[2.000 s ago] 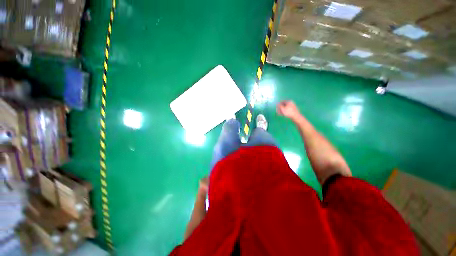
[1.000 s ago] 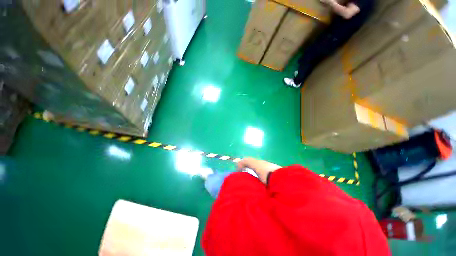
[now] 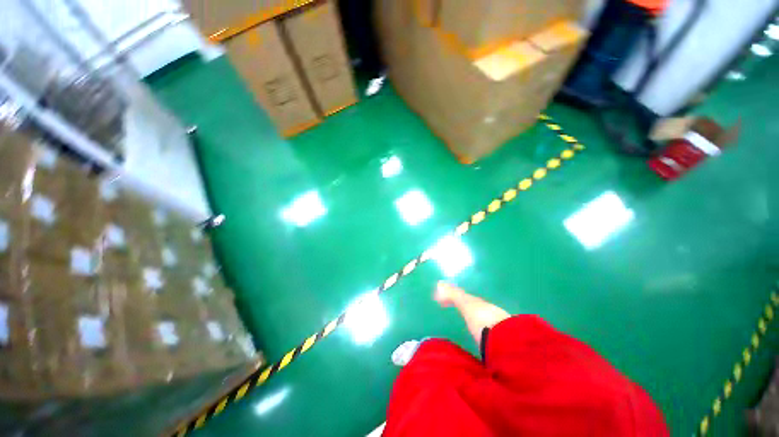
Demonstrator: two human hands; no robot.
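The large brown carton [image 3: 461, 102] with orange-yellow tape stands on the green floor at the upper centre, with another carton on it. My right hand [image 3: 445, 294] is small and blurred, low over the floor in front of my red clothing, away from the cartons. Its fingers cannot be made out, and no held thing shows. My left hand is not in view.
Wrapped cartons with white labels [image 3: 120, 282] stand at the left. Two tall cartons [image 3: 295, 72] stand at the upper left of centre. Yellow-black tape [image 3: 410, 266] crosses the floor. A red box [image 3: 681, 156] and a dark wheeled object are at the upper right.
The view has turned right. The large cartons have shifted left and up in the picture, and the white board has left view. The person in dark clothing is mostly out of the picture.
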